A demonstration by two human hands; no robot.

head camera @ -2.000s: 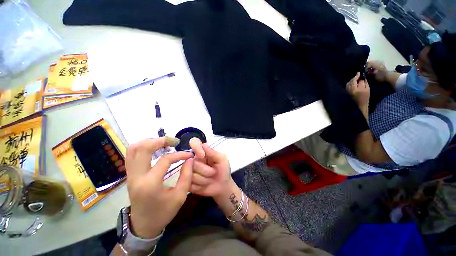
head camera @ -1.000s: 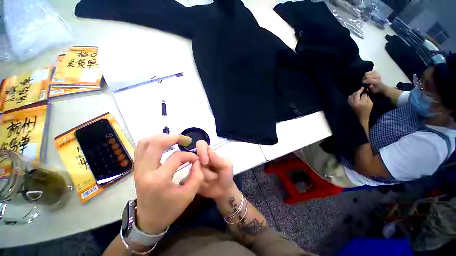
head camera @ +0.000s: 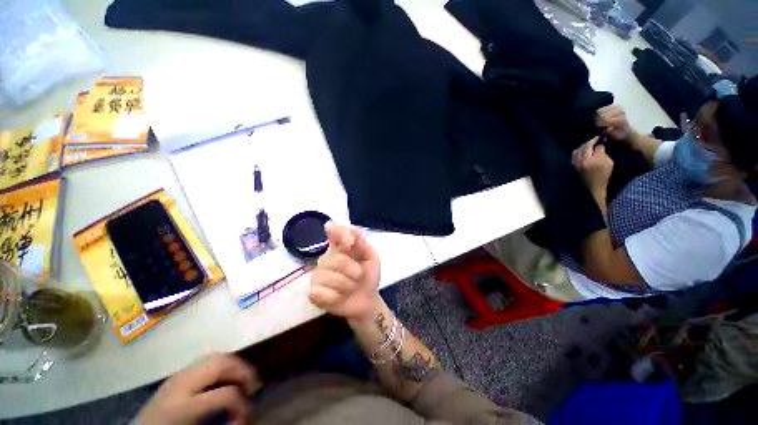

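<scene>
My right hand (head camera: 345,272) is raised over the table's front edge beside the round black lid (head camera: 307,236), with its fingers curled and fingertips together. Whether it pinches something small cannot be told. My left hand (head camera: 206,387) is low at the bottom, blurred, below the table edge; its grip is unclear. The lid lies on white sheets (head camera: 208,178) with small garment pictures and a dark clip along the top. A smartphone (head camera: 155,254) with orange round keys lies on a yellow book (head camera: 95,249) to the left.
A black coat (head camera: 391,124) is spread beyond the sheets. More yellow books (head camera: 116,112) and a glass mug (head camera: 62,319) are at the left, with clear plastic (head camera: 41,50) behind. A masked person (head camera: 665,224) handles a black garment at the right. A red stool (head camera: 490,295) stands below.
My hands, together over the sheets before, are now apart. My left hand has dropped to the bottom left. My right hand stays near the lid, and the lid and sheets are less covered.
</scene>
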